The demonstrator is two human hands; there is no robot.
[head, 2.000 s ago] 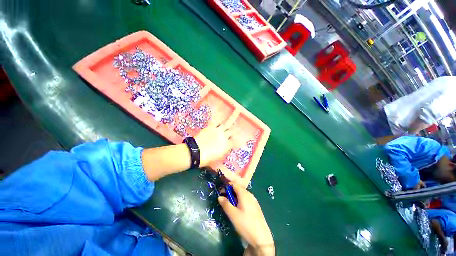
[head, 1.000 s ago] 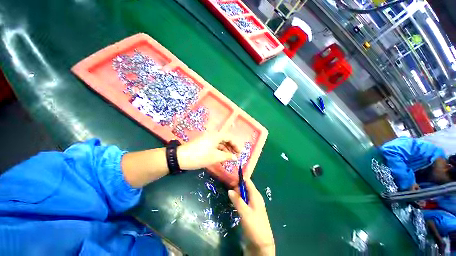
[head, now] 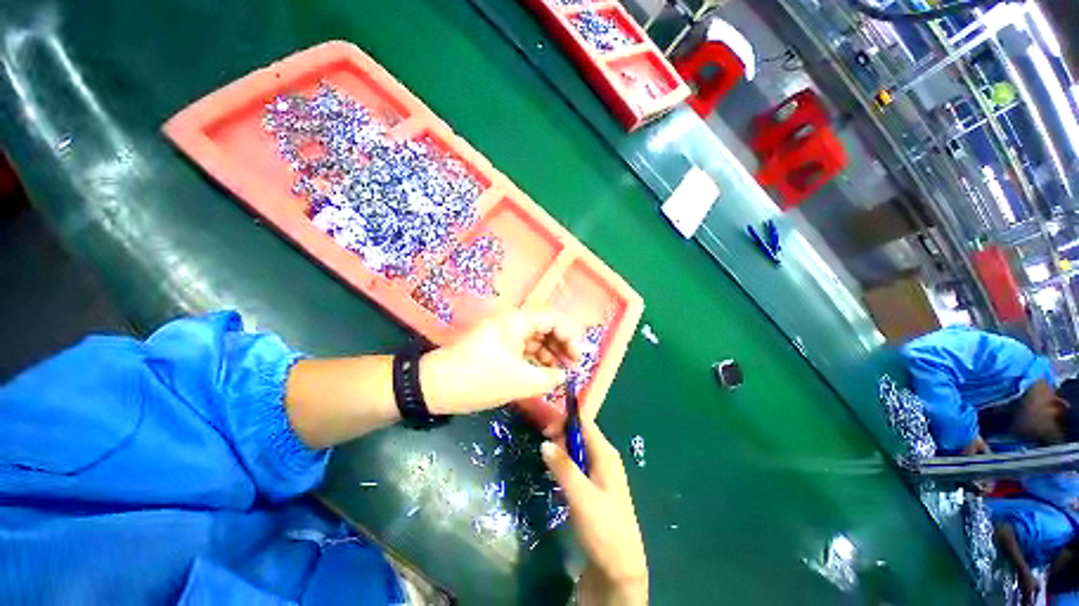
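A salmon-orange compartment tray (head: 237,180) lies on the green table, with a large heap of small silver metal parts (head: 396,201) at its far-left end and a few parts at its near-right end. My left hand (head: 509,359), with a black wristband, is over the near-right end, fingers curled and pinched on a small metal part, barely visible. My right hand (head: 601,503) is shut on blue-handled cutters (head: 576,440). Their tips point up at my left fingertips, over the tray's near edge. Thin bright scraps (head: 497,491) lie below the tray.
A small dark item (head: 728,374) and a small silver cluster (head: 650,335) lie on the green surface beyond the tray. A white card (head: 690,201) and second blue pliers (head: 766,240) lie across the table, near a red tray (head: 633,89). A blue-sleeved person (head: 973,385) sits at right.
My left hand has gone from spread fingers over the tray to a pinch at the cutters. The cutters have risen to the tray edge. The dark item and the silver cluster beyond the tray have shifted up-left.
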